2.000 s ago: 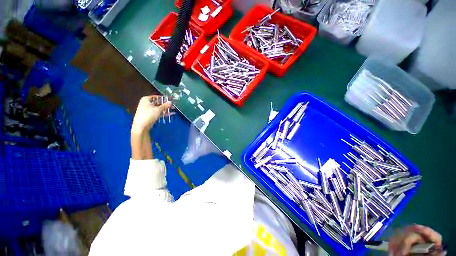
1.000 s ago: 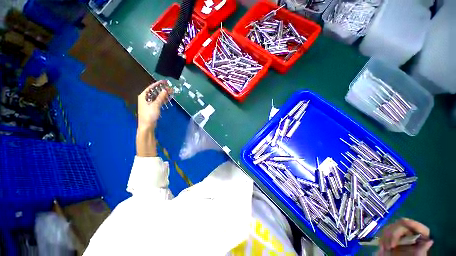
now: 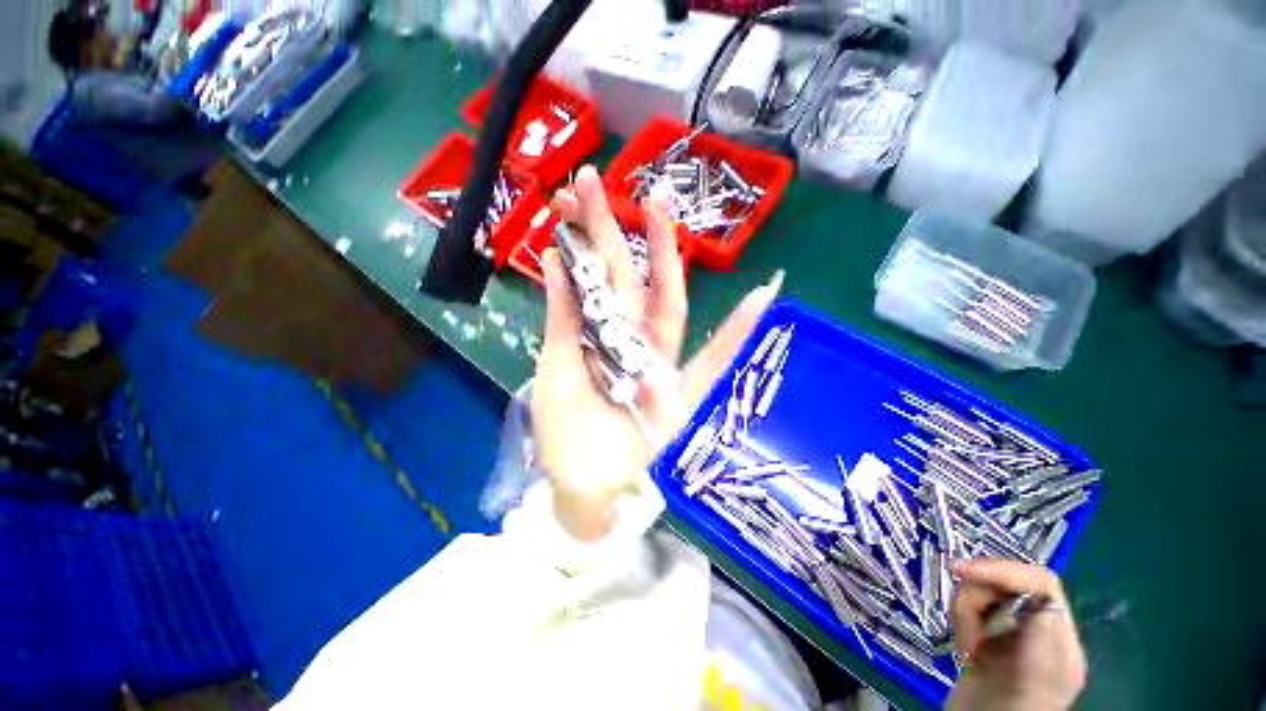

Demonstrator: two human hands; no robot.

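Observation:
My left hand [image 3: 611,361] is raised palm up above the bench edge, bare, fingers spread. Several silver metal pins [image 3: 607,322] lie side by side along its palm and fingers. My right hand [image 3: 1020,632] is at the lower right edge of the blue tray [image 3: 819,375], fingers curled around a dark, thin stick-like thing with a blurred end. The tray holds many loose stepped pins [image 3: 958,486], a smaller group at its left, and a small white slip [image 3: 869,478] among them.
Red bins [image 3: 757,250] with pins stand beyond my left hand. A black flexible arm [image 3: 489,181] crosses them. A clear box [image 3: 1069,299] with pins lies beyond the tray. White scraps and a clear bag [image 3: 508,465] are at the bench edge.
My left hand has moved right and up from the bench edge, and opened to show the pins in its palm. My right hand has moved left, over the tray's edge. The view has shifted.

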